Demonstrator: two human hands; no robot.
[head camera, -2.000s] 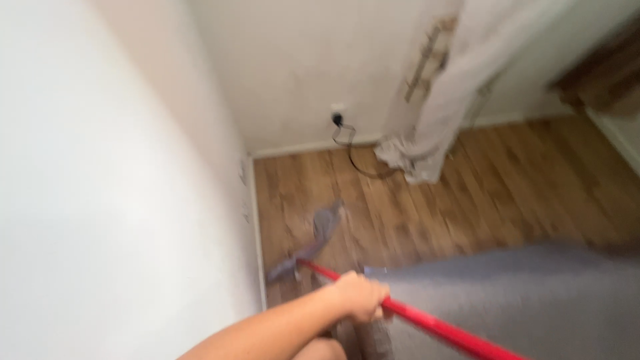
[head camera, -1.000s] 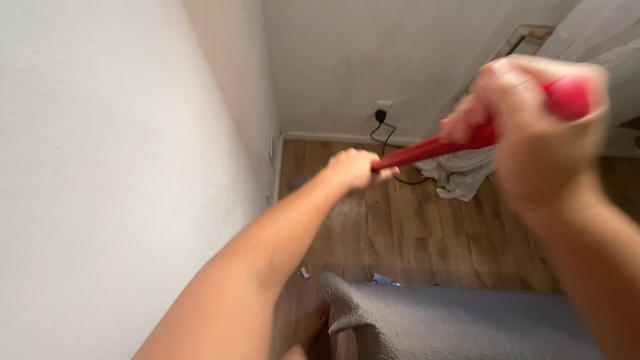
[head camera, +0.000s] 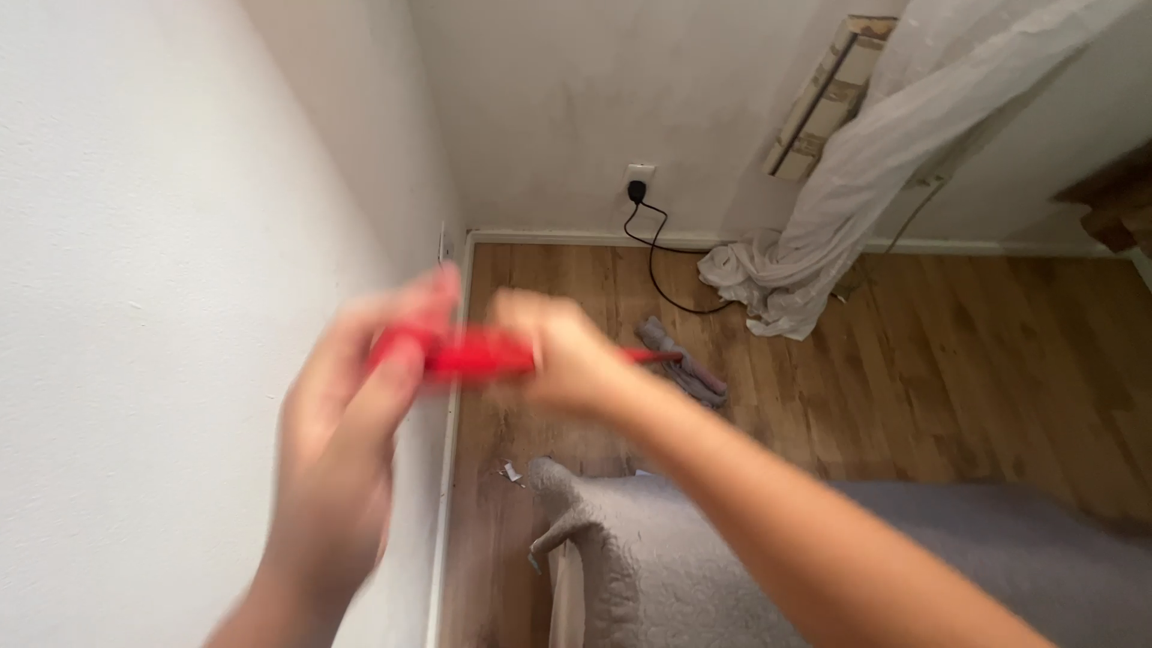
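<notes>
A red pole (head camera: 481, 351) runs from the left centre toward the floor on the right, blurred by motion. At its near end is my left hand (head camera: 346, 405), its fingers and thumb around the pole. My right hand (head camera: 562, 360) grips the pole farther along, with the forearm crossing from the lower right. A grey cloth (head camera: 688, 364) lies bunched on the wood floor at the pole's far end; the pole's head is hidden there.
White wall (head camera: 162, 315) close on the left. Grey covered furniture (head camera: 720, 549) at the bottom. Black cord (head camera: 661, 279) from a wall outlet (head camera: 640, 175); white curtain (head camera: 837, 198) trailing on the floor. Small white scrap (head camera: 512, 472) near the cover's corner.
My hands have traded places on the pole: a second ago my right hand was at the near end and my left farther along. The cloth, at the left wall two seconds ago, now lies farther right.
</notes>
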